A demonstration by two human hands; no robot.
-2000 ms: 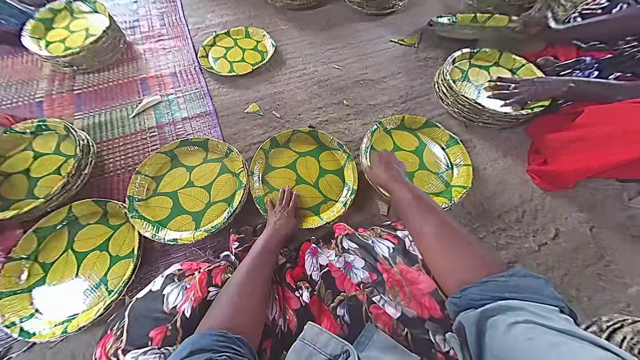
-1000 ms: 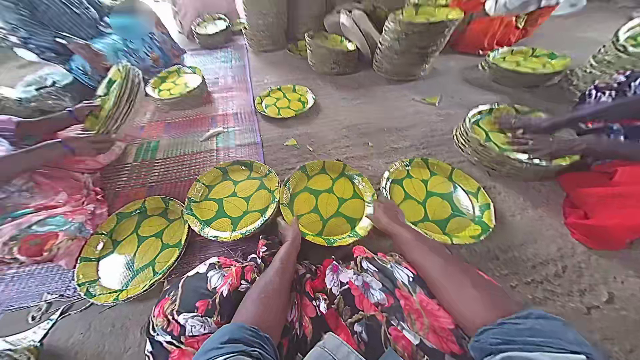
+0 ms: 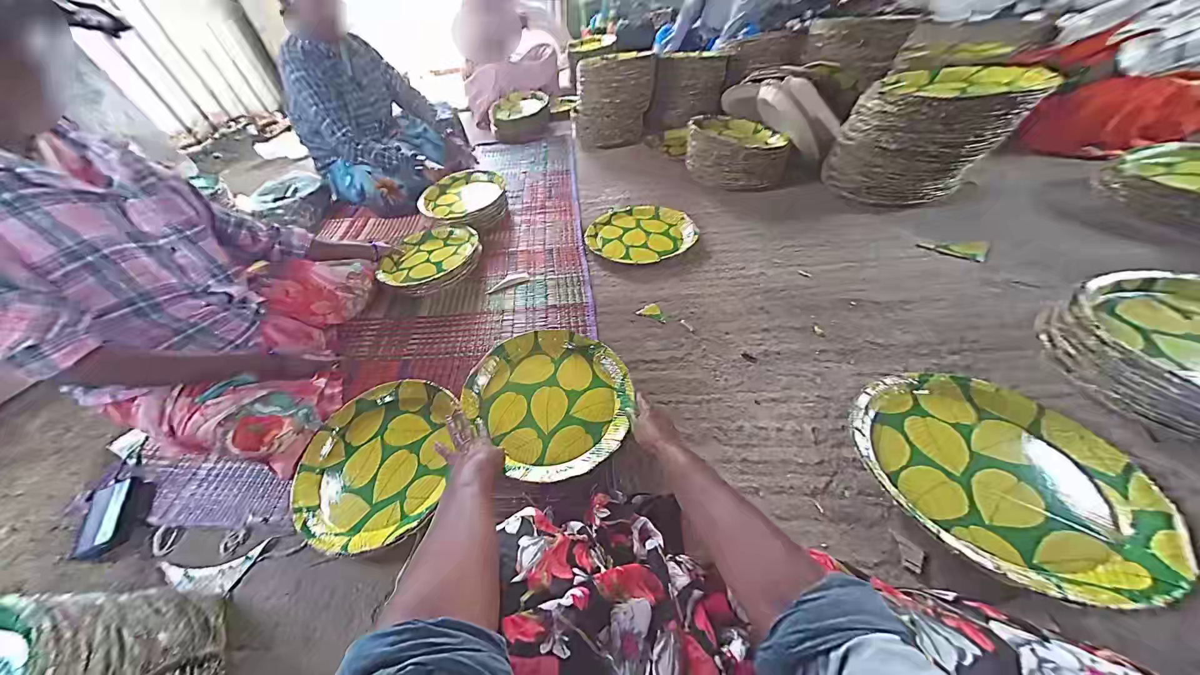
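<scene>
Between my two hands is a round leaf-patterned plate (image 3: 548, 405), green and yellow with a shiny rim. My left hand (image 3: 472, 450) is at its lower left edge, fingers spread, over the neighbouring plate's edge. My right hand (image 3: 653, 431) touches its right rim; the fingertips are partly hidden. A similar plate (image 3: 375, 469) lies just left, close against the middle one. Farther right lies another leaf-patterned plate (image 3: 1022, 487), apart from my hands, with a bright glare on it.
A person in a plaid shirt (image 3: 141, 272) sits left, one hand at a plate stack (image 3: 428, 258) on the woven mat (image 3: 553, 225). A single plate (image 3: 641, 234) lies ahead. Tall plate stacks (image 3: 928, 141) stand at the back, another stack (image 3: 1125, 356) at right. A phone-like object (image 3: 105, 516) lies left.
The view has swung up and to the left. Two plates stood between the leftmost plate and the far right one; now one does, held between my hands.
</scene>
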